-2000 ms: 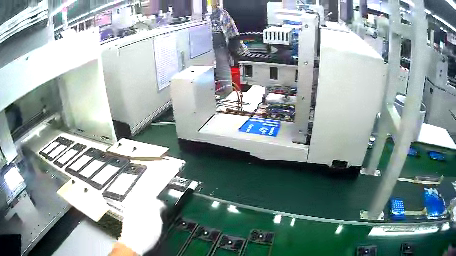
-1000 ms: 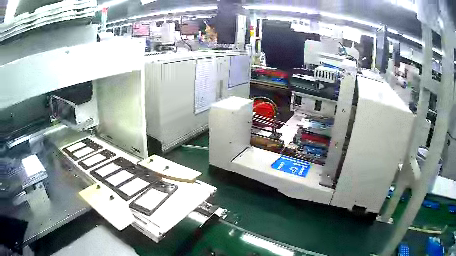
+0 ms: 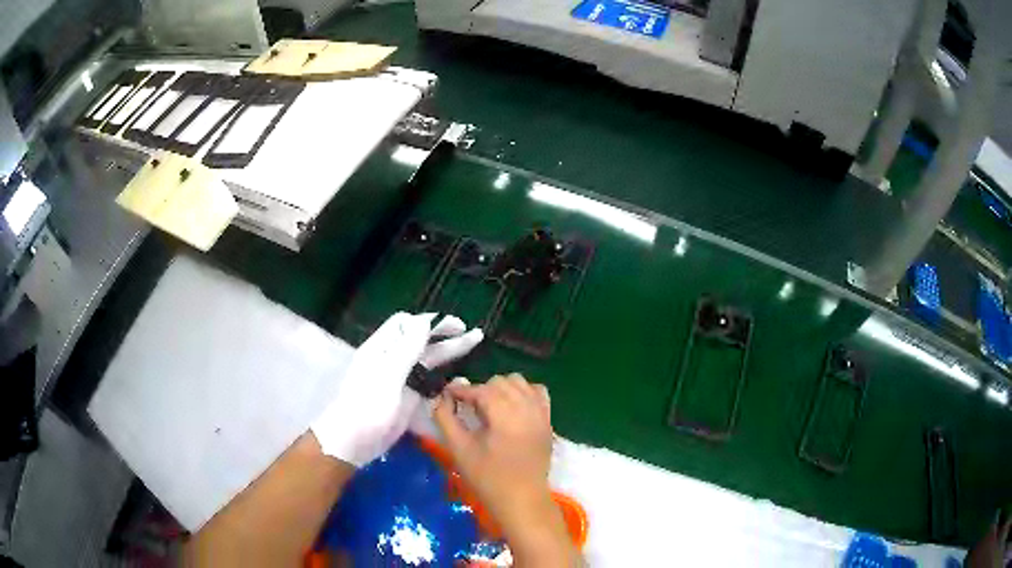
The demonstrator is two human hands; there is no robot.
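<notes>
My left hand (image 3: 377, 388), in a white glove, holds a small dark part (image 3: 426, 379) between thumb and fingers; it may be one end of a black phone middle frame, the rest hidden. My bare right hand (image 3: 499, 433) pinches at the same part from the right. Both hands are above an orange tray (image 3: 572, 519) heaped with shiny blue pieces (image 3: 388, 516). Just beyond, black phone middle frames lie close together on the green belt (image 3: 621, 311), one (image 3: 533, 333) with a dark, tangled-looking shape at its camera end.
More frames (image 3: 710, 377) lie spaced along the belt to the right. The machine infeed (image 3: 344, 133) at upper left holds a row of frames between cream guide plates (image 3: 178, 202). A white board (image 3: 211, 377) is at left. Blue pieces (image 3: 871, 551) and another person's hand (image 3: 991, 549) show at lower right.
The view has tilted down from the machines to the belt and bench. Both my hands have come into view, now together at the dark part; neither was clearly visible one second ago.
</notes>
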